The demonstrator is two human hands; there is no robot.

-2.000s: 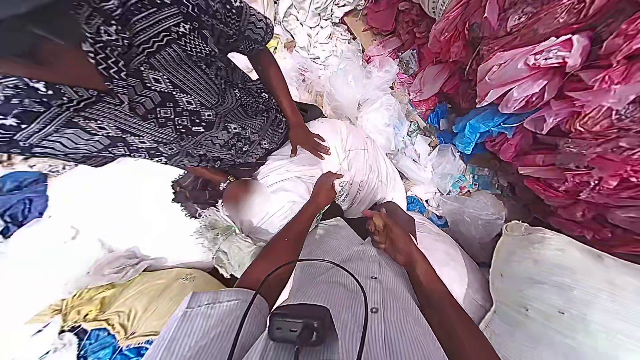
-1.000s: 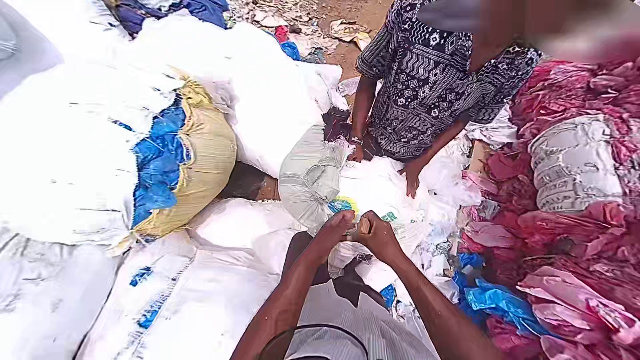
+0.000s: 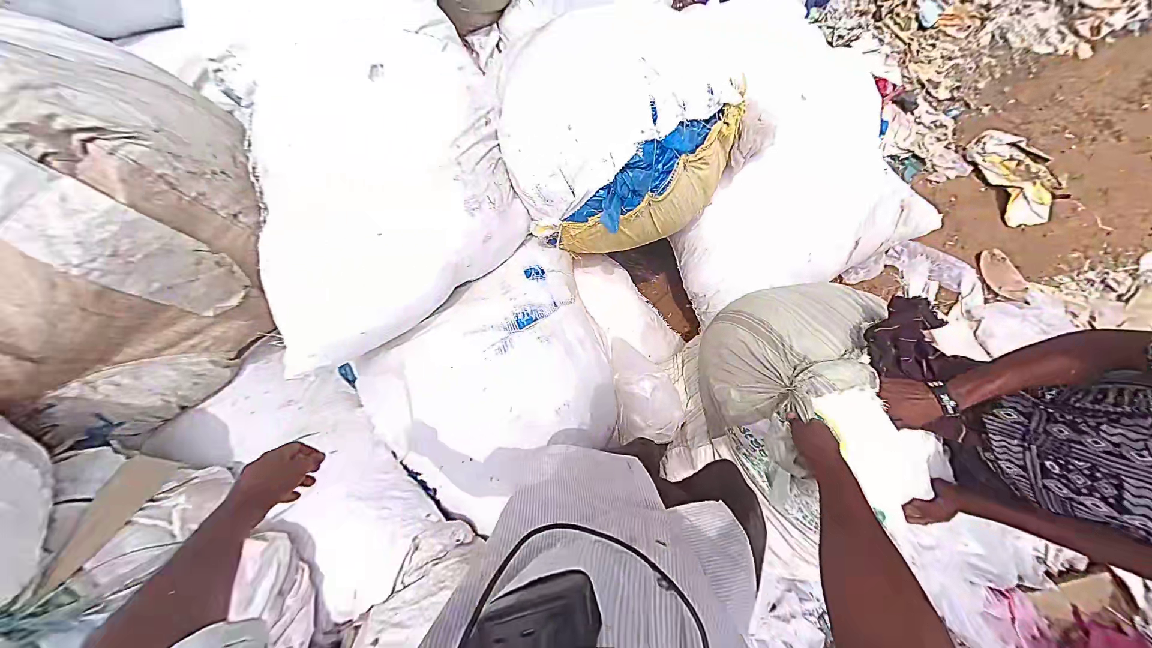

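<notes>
My left hand [image 3: 281, 472] is held out over a stuffed white sack [image 3: 342, 513] at the lower left, its fingers apart and curled, with nothing seen in it. My right hand [image 3: 813, 443] grips the gathered neck of a grey-white woven sack [image 3: 783, 346], right of my body. Beside it, the two hands of another person hold white plastic sacking [image 3: 882, 450]; one hand [image 3: 911, 402] is near the sack's gathered part and the other [image 3: 936, 504] is lower down. The ends of my right fingers are hidden in the folds.
Large stuffed white sacks [image 3: 387, 180] are piled ahead. One has a yellow edge [image 3: 661, 211] with blue plastic [image 3: 648, 171] showing. A beige bale [image 3: 117, 234] stands at the left. Bare soil with scattered scraps [image 3: 1017, 171] lies at the upper right.
My hands, close together a second ago, are now far apart, the left one out to the left and the right one at the sack's neck. The view has swung strongly.
</notes>
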